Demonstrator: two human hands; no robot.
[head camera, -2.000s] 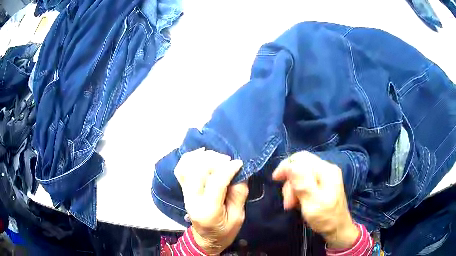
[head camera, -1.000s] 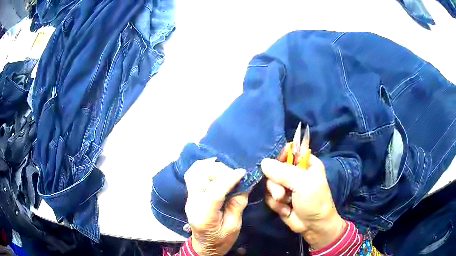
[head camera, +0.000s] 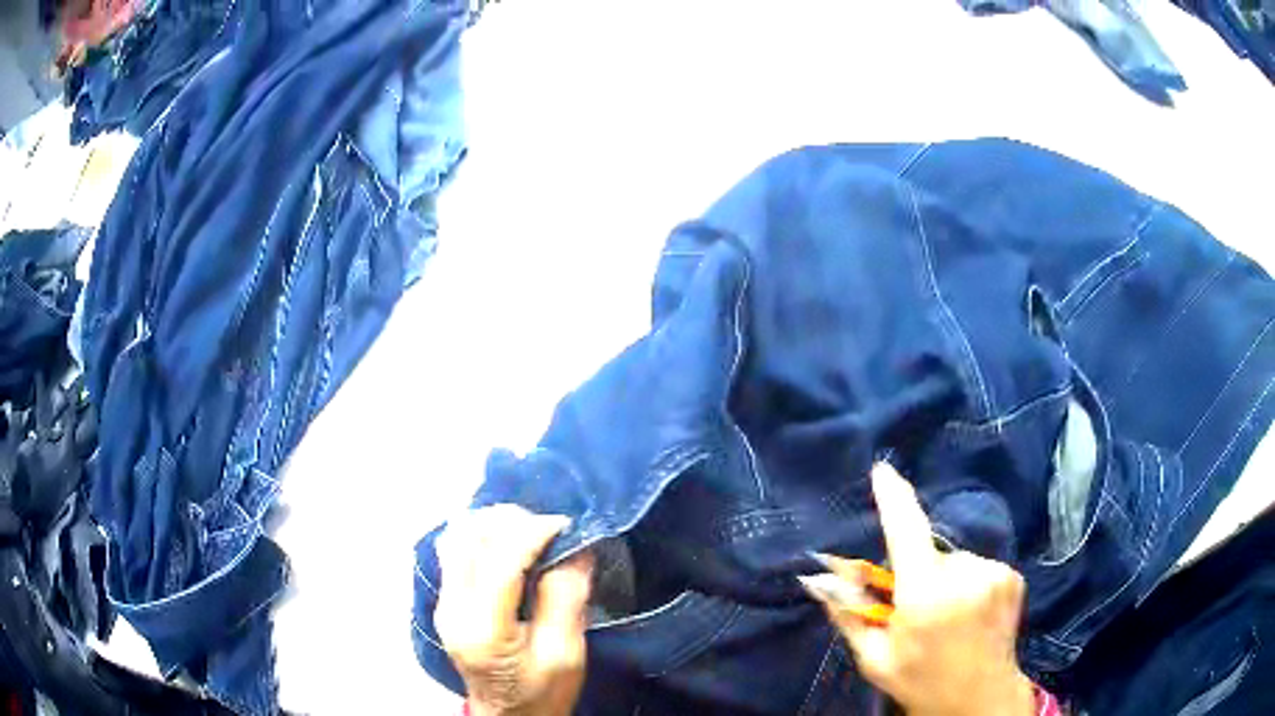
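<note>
A dark blue denim jacket (head camera: 839, 336) with pale stitching lies bunched on the white table. My left hand (head camera: 512, 595) pinches a stitched edge of it at the lower left, thumb and fingers closed on the cloth. My right hand (head camera: 944, 609) holds small thread snips (head camera: 864, 588) with orange handles in the palm, their silver blades pointing left over dark cloth. Its index finger is stretched out and touches or nearly touches the jacket. A grey-blue inner patch shows at an opening on the right.
A heap of blue denim (head camera: 210, 322) lies on the left of the white table (head camera: 378, 462), with near-black garments (head camera: 42, 462) beyond. Light blue denim (head camera: 1119, 42) lies at the top right. Dark denim (head camera: 1203, 629) hangs below the edge at lower right.
My left hand has moved left and down with the edge. My right hand has moved right and down; the snips now point left instead of up. The jacket's folds have opened between the hands.
</note>
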